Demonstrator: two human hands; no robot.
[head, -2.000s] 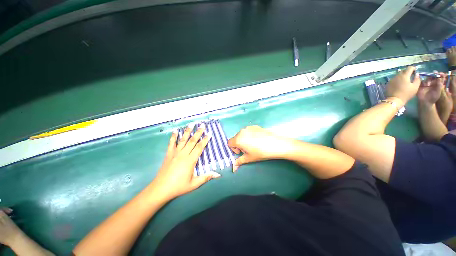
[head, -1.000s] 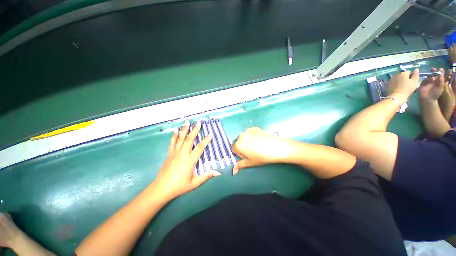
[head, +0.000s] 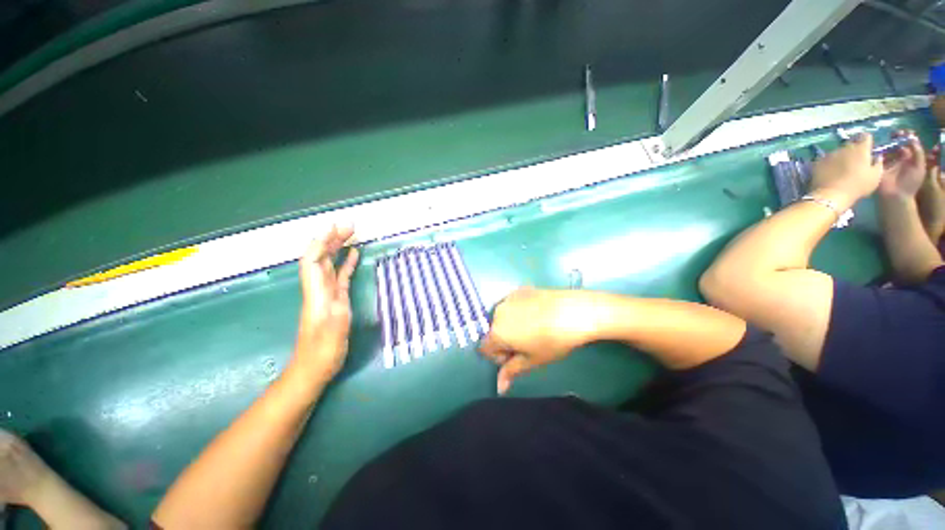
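A row of several slim pens [head: 427, 300] lies side by side on the green bench top, dark purple-blue bodies with pale streaks and whitish ends towards me. My left hand [head: 327, 300] is raised on edge left of the row, apart from it, fingers apart and holding nothing visible; its fingertips are by the white rail. My right hand [head: 521, 329] is at the row's lower right corner, fingers curled and thumb pointing down; its fingers touch or nearly touch the rightmost pen's end. Whether it grips anything is hidden.
The white edge rail [head: 414, 207] runs beyond the pens, with a yellow tape mark [head: 133, 267] at left. The dark conveyor belt [head: 311, 124] carries scattered pens [head: 591, 98]. A metal post [head: 756, 78] slants up at right. A neighbour's arm [head: 772, 248] and pens [head: 788, 178] are right; another hand is lower left.
My left hand has lifted off the pens and moved left, uncovering the whole row. My right hand has shifted slightly down. Pens on the belt have drifted left.
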